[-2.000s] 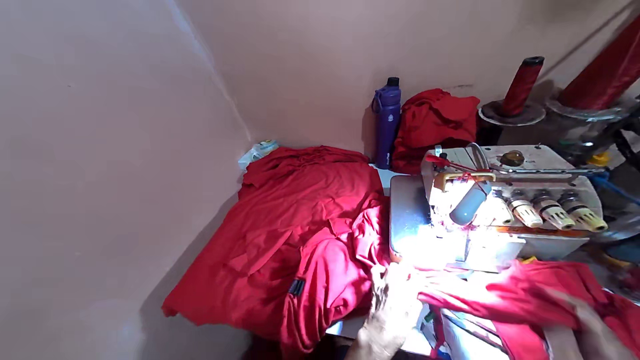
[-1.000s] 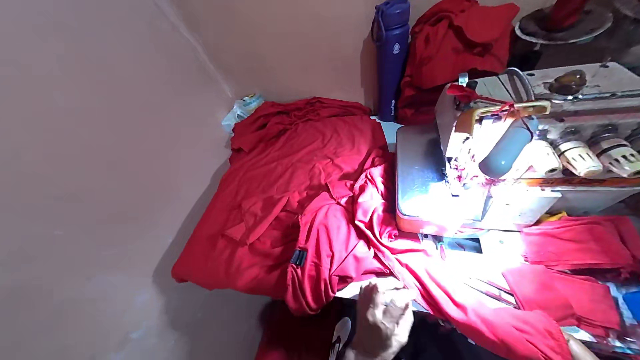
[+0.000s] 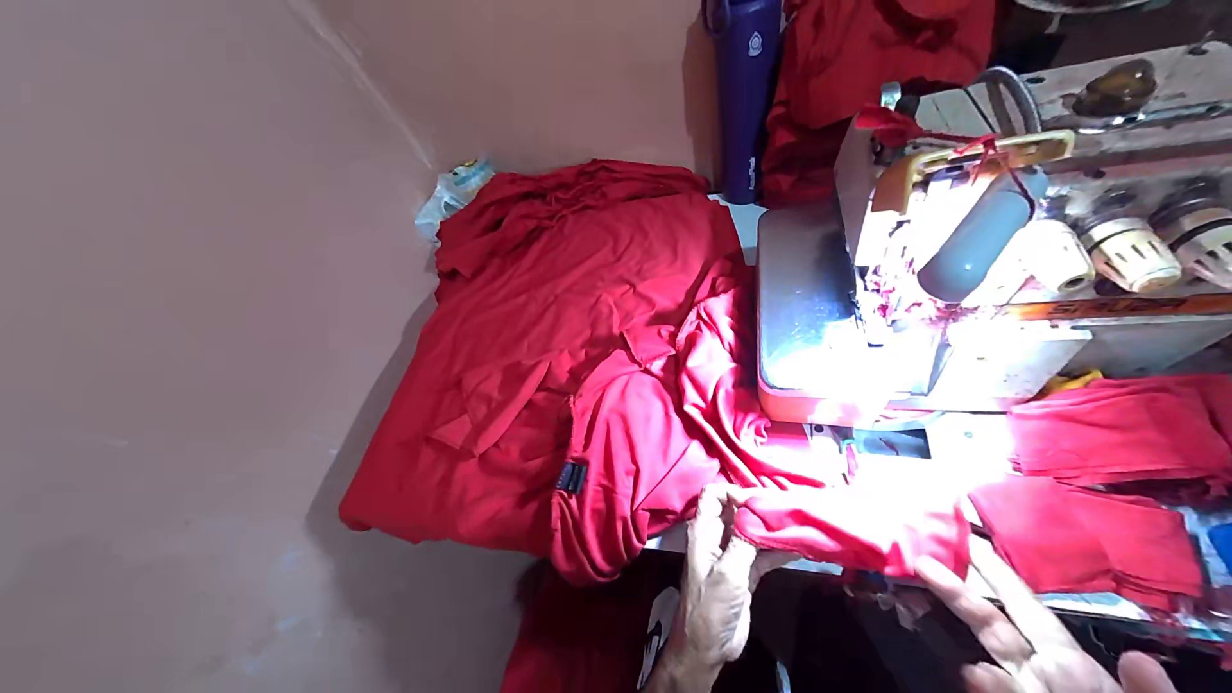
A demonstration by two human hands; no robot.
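At the table's front edge, my left hand (image 3: 717, 568) pinches the end of a red fabric sleeve (image 3: 837, 525) between thumb and fingers. My right hand (image 3: 1011, 616) has its fingers spread at the other end of that piece, touching its edge. The sleeve joins a red garment (image 3: 635, 452) with a dark label (image 3: 571, 477), which lies on a heap of red cloth (image 3: 577, 279) to the left. Above the hands stands an overlock sewing machine (image 3: 982, 356), its lamp glare washing out the needle area. Folded red fabric pieces (image 3: 1088, 534) lie right of the sleeve.
A purple bottle (image 3: 746, 96) stands behind the machine's metal side plate (image 3: 804, 308), beside more red cloth (image 3: 876, 87). A plastic bag (image 3: 454, 197) sits against the wall (image 3: 212, 289). Thread tension dials (image 3: 1131, 252) line the machine's front.
The view has moved in closer. The red strip that stretched to the right a second ago is now a short flat span between my hands, and my right hand has come further into view.
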